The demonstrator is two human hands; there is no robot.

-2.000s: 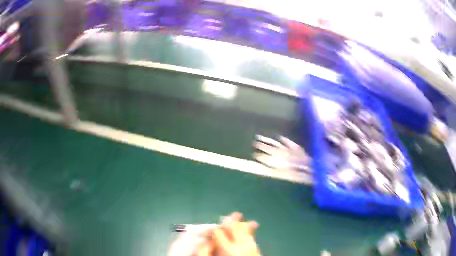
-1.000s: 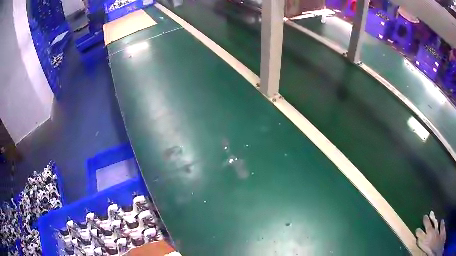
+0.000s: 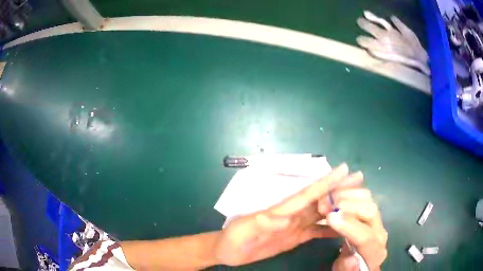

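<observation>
My left hand (image 3: 280, 227) reaches in from the lower left, palm up with fingers extended, over a white cloth (image 3: 259, 182). No object shows in it. My right hand (image 3: 360, 222) is at its fingertips, fingers curled around a slim pale tool that looks like a hobby knife (image 3: 350, 247). A small blue part shows between the hands; the blade cannot be made out, and fingers hide much of the tool. A pale utility knife or marker with a black end (image 3: 235, 161) lies along the cloth's top edge. No scooter is in my hands.
Small white-grey pieces (image 3: 425, 213) lie right of my hands. An empty off-white glove (image 3: 394, 42) lies across the pale rail (image 3: 238, 33). A blue bin (image 3: 445, 106) of scooters stands at the right. Blue bins with scooters show at lower left.
The view has swung from the bench's left part back to the cloth. Both hands are now in view over it, the right holding the slim tool.
</observation>
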